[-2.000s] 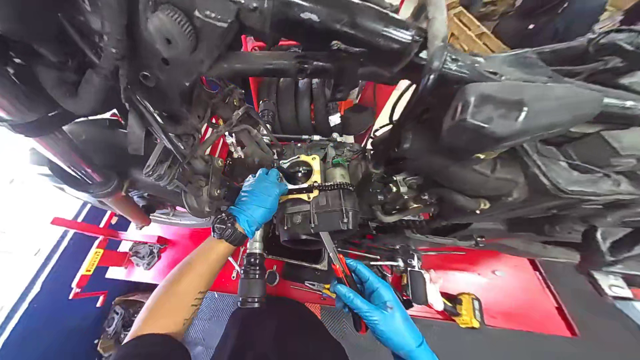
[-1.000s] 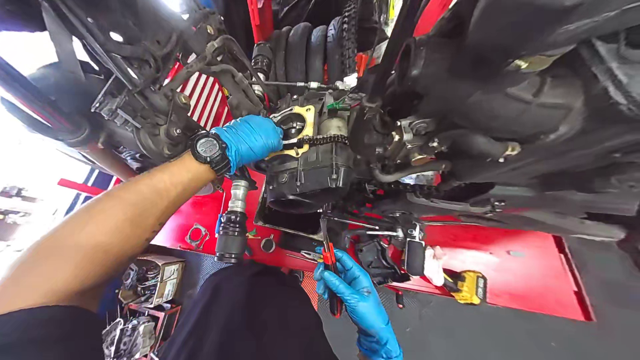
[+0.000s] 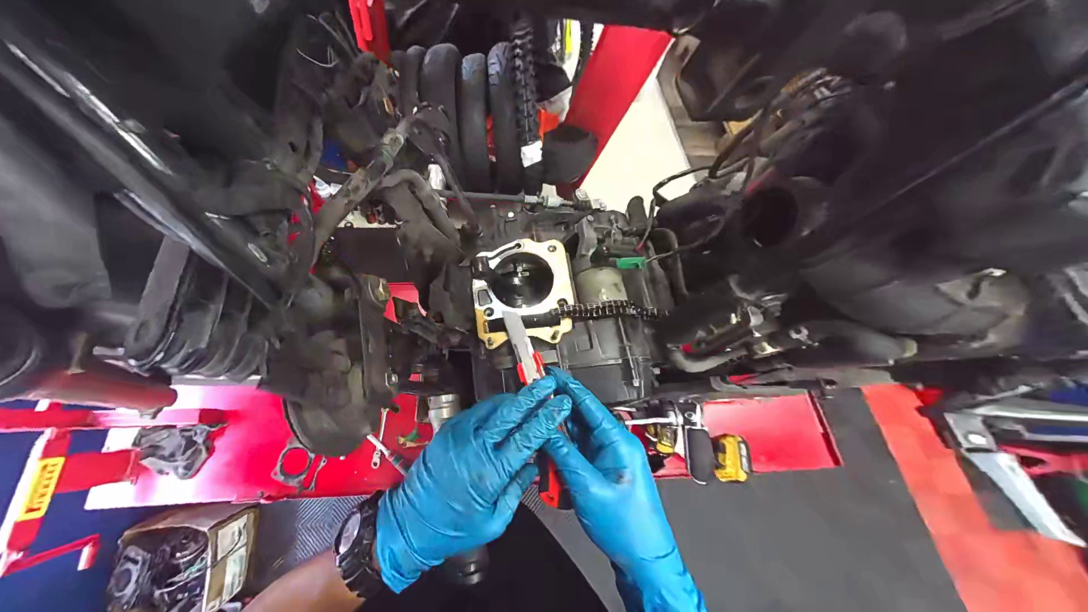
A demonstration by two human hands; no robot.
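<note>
My left hand [image 3: 467,480], in a blue glove and with a black watch at the wrist, meets my right hand [image 3: 616,484], also gloved, around a red-handled utility knife [image 3: 529,367]. Both hands touch its handle. Its wide metal blade points away from me, with the tip at the lower edge of the gasket surface [image 3: 552,255] on the engine crankcase [image 3: 608,361]. Inside that surface is the round dark bore [image 3: 523,280]. A timing chain [image 3: 612,309] lies out to the right from the opening. A green connector [image 3: 630,263] sits behind it.
Motorcycle frame parts surround the engine. Several tires [image 3: 476,119] stand behind it. On the red lift platform [image 3: 769,433] are a yellow and black power tool [image 3: 731,459] and, further left, a metal gasket [image 3: 295,466]. A cardboard box of parts [image 3: 187,557] stands at lower left.
My left hand has come back from the engine opening to the knife handle. The knife, held low in my right hand before, now has its blade at the gasket surface. The view has shifted closer.
</note>
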